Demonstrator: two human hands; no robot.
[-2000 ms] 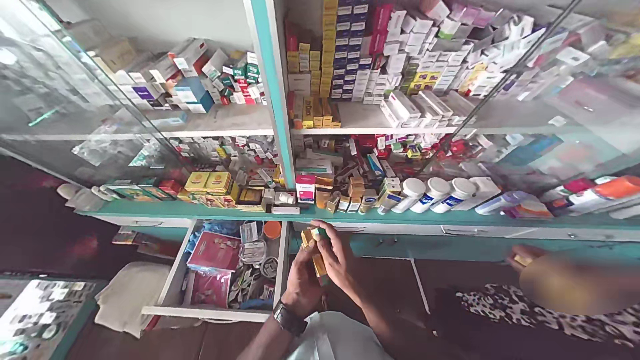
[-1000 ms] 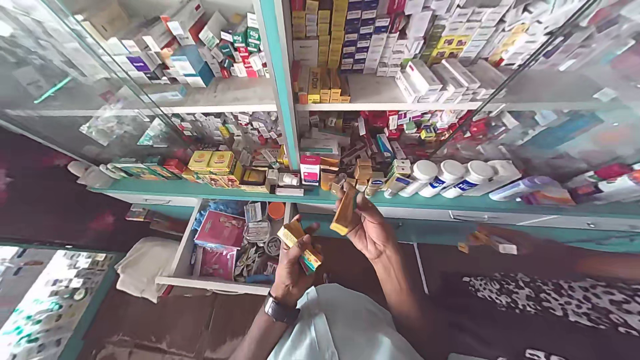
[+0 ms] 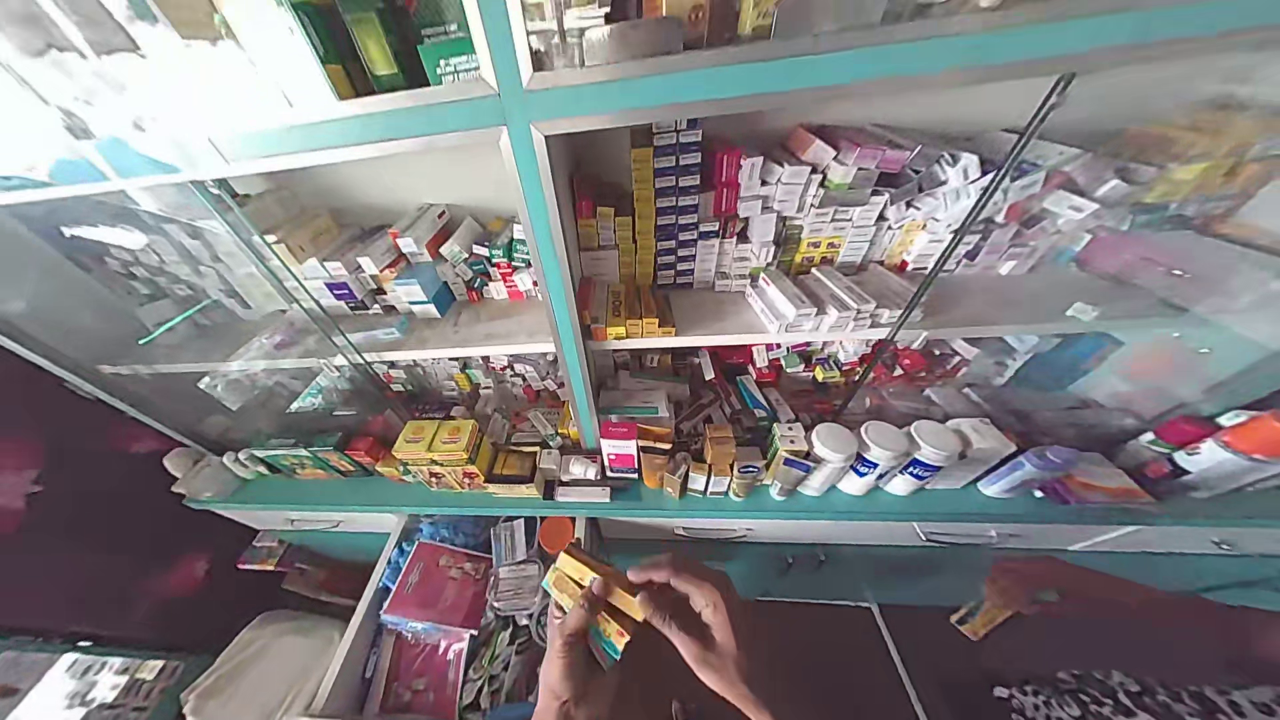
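Observation:
My left hand (image 3: 572, 655) grips small yellow cartons (image 3: 590, 600), one with a teal end, at the lower middle of the head view. Beside it my right hand (image 3: 695, 620) has its fingertips at the right end of the upper yellow-orange carton (image 3: 600, 580); whether they grip it is hard to tell. Both hands are in front of the cabinet, just right of an open drawer (image 3: 350, 640) holding red packets (image 3: 438, 585), an orange round lid (image 3: 556, 535) and blister strips.
A teal ledge (image 3: 700, 512) carries yellow boxes (image 3: 440, 440), white bottles (image 3: 882, 455) and small cartons. Glass-fronted shelves (image 3: 700, 330) hold stacked medicine boxes. At right, another person's hand (image 3: 1010, 590) holds a small carton (image 3: 982, 618). A pale cloth-like thing (image 3: 260, 665) lies left of the drawer.
One second ago my hands were apart, each with a carton; now they are together at the yellow cartons. The view has tilted upward, showing higher shelves.

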